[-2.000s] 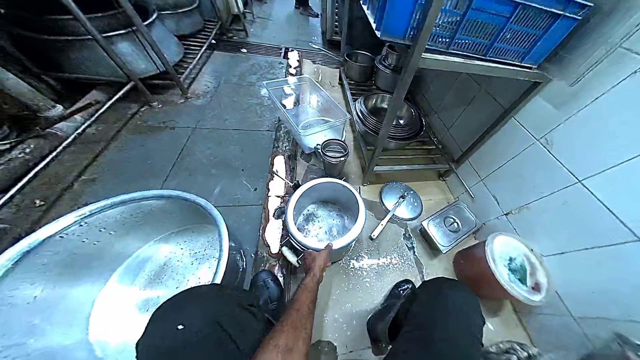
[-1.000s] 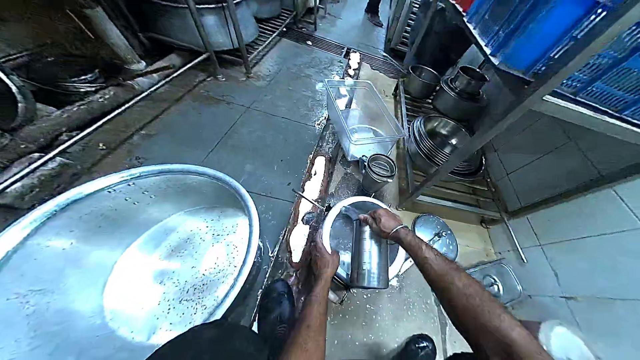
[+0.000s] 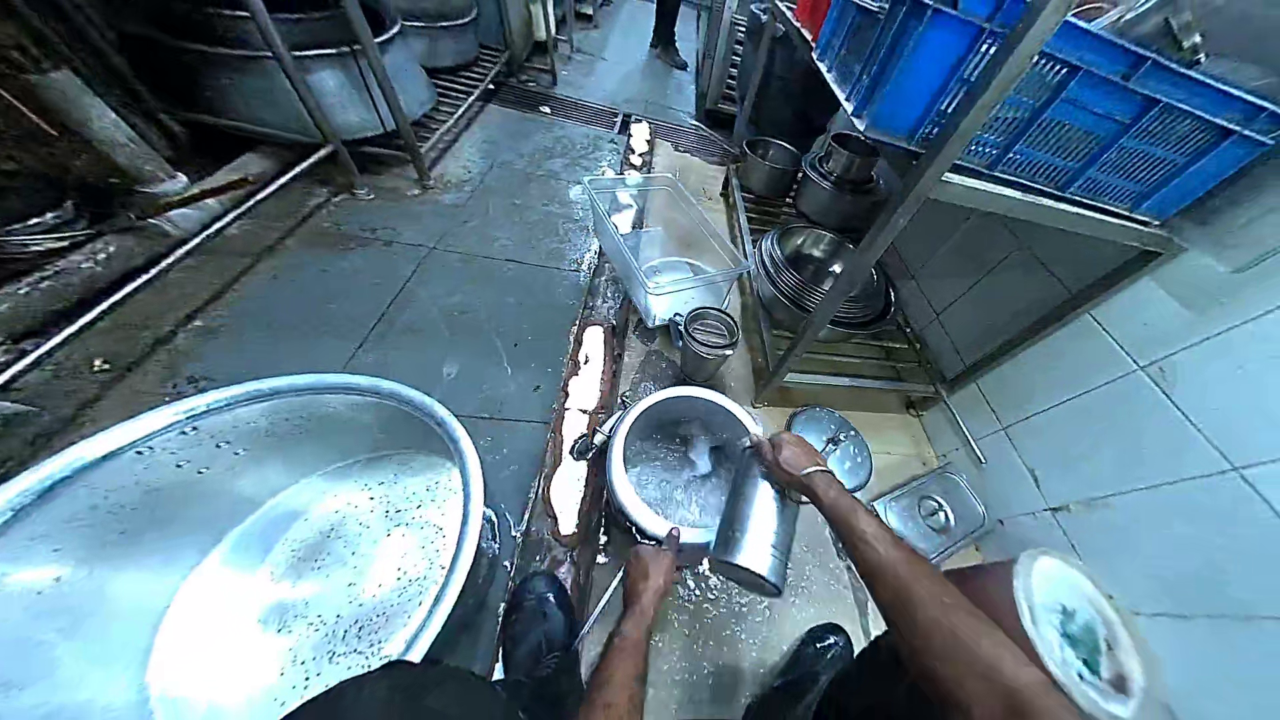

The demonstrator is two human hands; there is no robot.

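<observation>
A round metal pot [image 3: 625, 490] stands on the wet floor between my feet, with water in it. My left hand [image 3: 652, 570] grips its near rim, the thumb over the edge. My right hand [image 3: 790, 462] holds a tall steel container [image 3: 757, 530] by its upper end, tilted with its mouth over the pot's right side; water runs into the pot. Behind the pot stands a steel jug [image 3: 709, 345], and beyond it a clear plastic tub [image 3: 665, 240]. A round metal lid [image 3: 830, 447] and a rectangular steel lid [image 3: 932, 512] lie to the right.
A very large metal basin [image 3: 450, 450] with water fills the left foreground. At right are a metal rack [image 3: 850, 290] with stacked bowls and pots, blue plastic crates [image 3: 1110, 130], and a bucket [image 3: 1075, 630]. A person's legs [image 3: 667, 30] show far back.
Two seconds ago one hand was on the pot and no steel container was held. The container, upright over the pot a second ago, is now tilted and pouring. The view has shifted.
</observation>
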